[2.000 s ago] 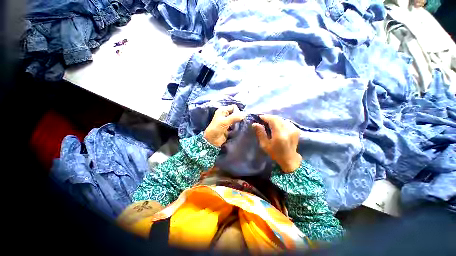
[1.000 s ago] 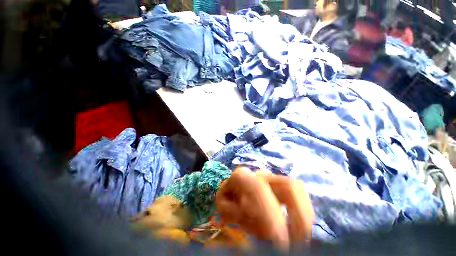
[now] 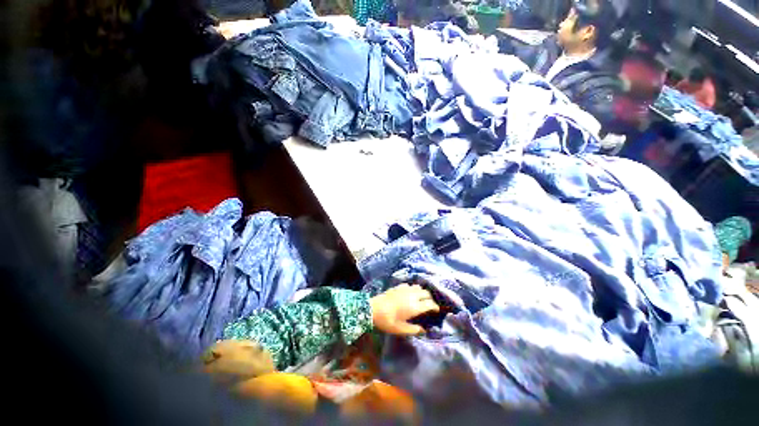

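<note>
A light-blue shirt (image 3: 533,274) lies in loose folds over the table edge in front of me. A small dark label (image 3: 447,243) shows on it near its left end. My left hand (image 3: 404,309) rests at the shirt's near left part with its fingers curled at a dark fold. The fingertips are partly hidden, so whether they grip the cloth is unclear. My right hand is out of the picture.
The white tabletop (image 3: 366,179) shows left of the shirt. Darker blue denim garments (image 3: 320,79) are heaped at the back left. A blue garment (image 3: 216,266) lies low left, near a red shape (image 3: 187,185). A person (image 3: 582,54) is beyond the table.
My view has swung up and left. Two seconds ago both hands pinched the shirt; then they showed blurred close to me. Now only my left hand shows, back at the shirt.
</note>
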